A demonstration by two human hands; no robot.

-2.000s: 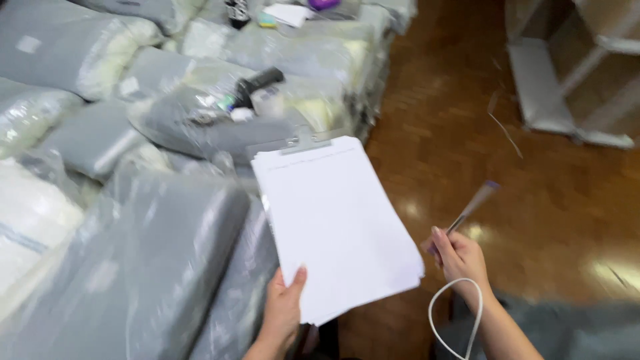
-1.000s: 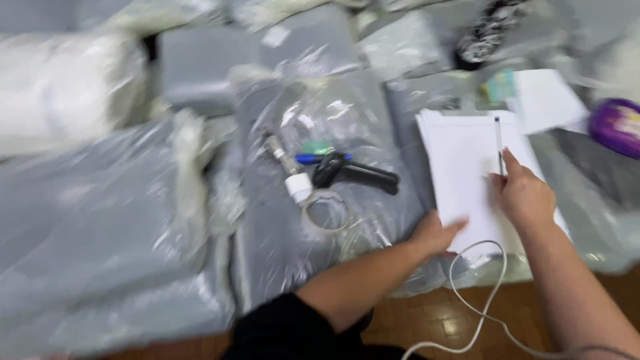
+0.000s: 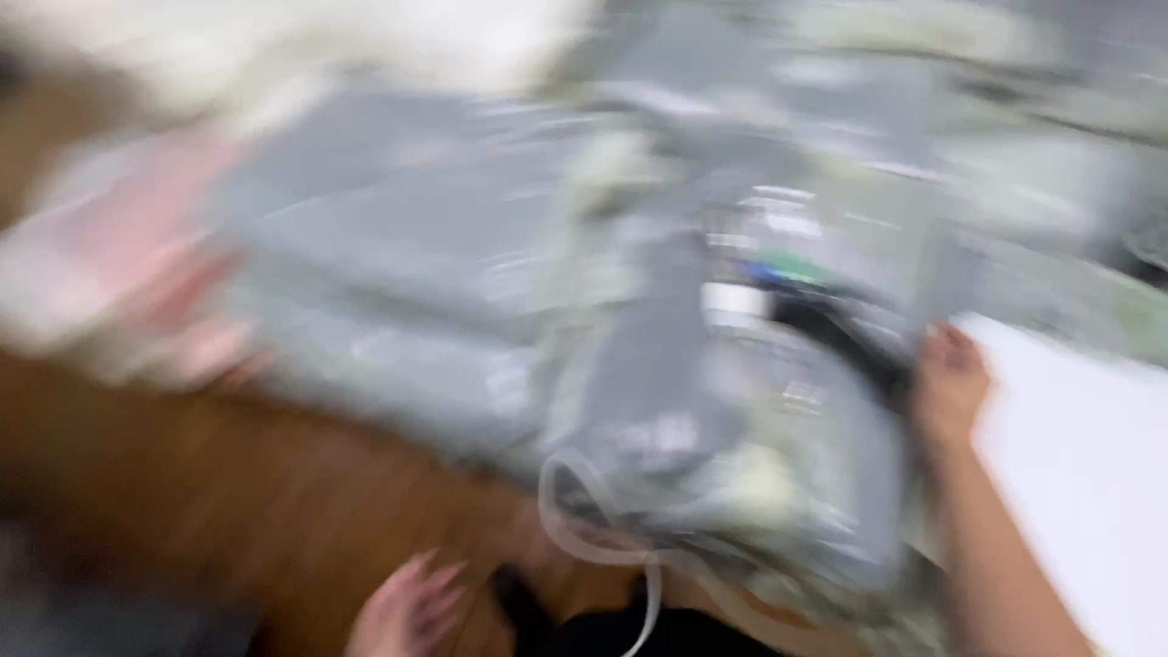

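In the head view, strongly blurred, my left hand (image 3: 411, 602) is low at the bottom left above the wooden floor, fingers apart and nothing in it. My right hand (image 3: 949, 379) lies at the left edge of the white paper sheets (image 3: 1086, 465), its fingers bent; whether it grips anything is unclear. Just left of that hand, a black handheld object (image 3: 844, 342) rests on a plastic-wrapped grey package (image 3: 657, 374). A white cap or container (image 3: 735, 303) and a small blue and green item (image 3: 785, 267) lie beside it. No pen can be made out.
More plastic-wrapped grey packages (image 3: 411, 201) spread across the back and left. A blurred pink and red shape (image 3: 173, 265) is at far left. A white cable (image 3: 593, 547) loops near the packages' front edge. Brown wooden floor (image 3: 301, 484) shows at lower left.
My left hand has left the paper, where it rested a second ago, and is now over the floor. My right hand has moved from the middle of the paper to its left edge. The view has swung left.
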